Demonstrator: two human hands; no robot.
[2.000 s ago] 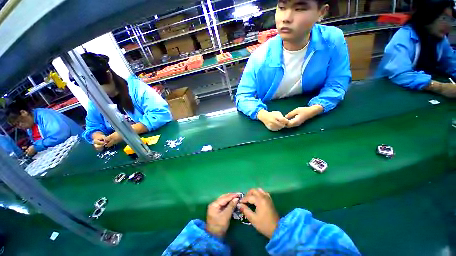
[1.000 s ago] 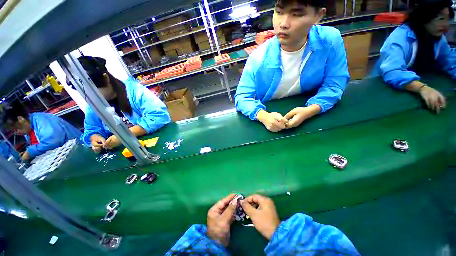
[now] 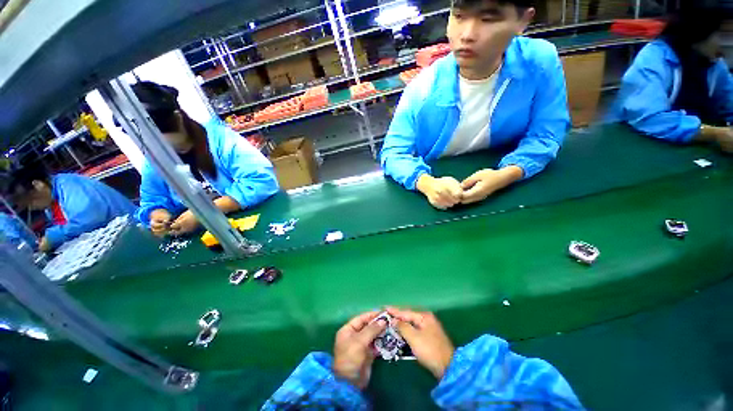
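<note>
An open device unit [image 3: 389, 341], pale-rimmed with a dark inside, is held between my two hands at the bottom centre. My left hand [image 3: 356, 347] grips its left side, with the thumb at the upper rim. My right hand [image 3: 424, 340] is on its upper right side, fingers bent over the edge. A thin pale strand or part sticks out at its lower right, by my right hand. The fingers hide parts of the rim, and any small part between them cannot be made out.
Units lie on the green belt [image 3: 402, 273]: one at right [image 3: 583, 252], one farther right [image 3: 676, 227], several at left [image 3: 207, 327]. A metal post [image 3: 180, 186] stands at left beside a yellow holder [image 3: 231, 229]. People in blue smocks sit opposite. A blister tray [image 3: 88, 248] lies far left.
The belt units have moved to the right. My right fingers have shifted along the top of the held unit, and more of its inside shows. The far-right person's hand has drawn back from the belt.
</note>
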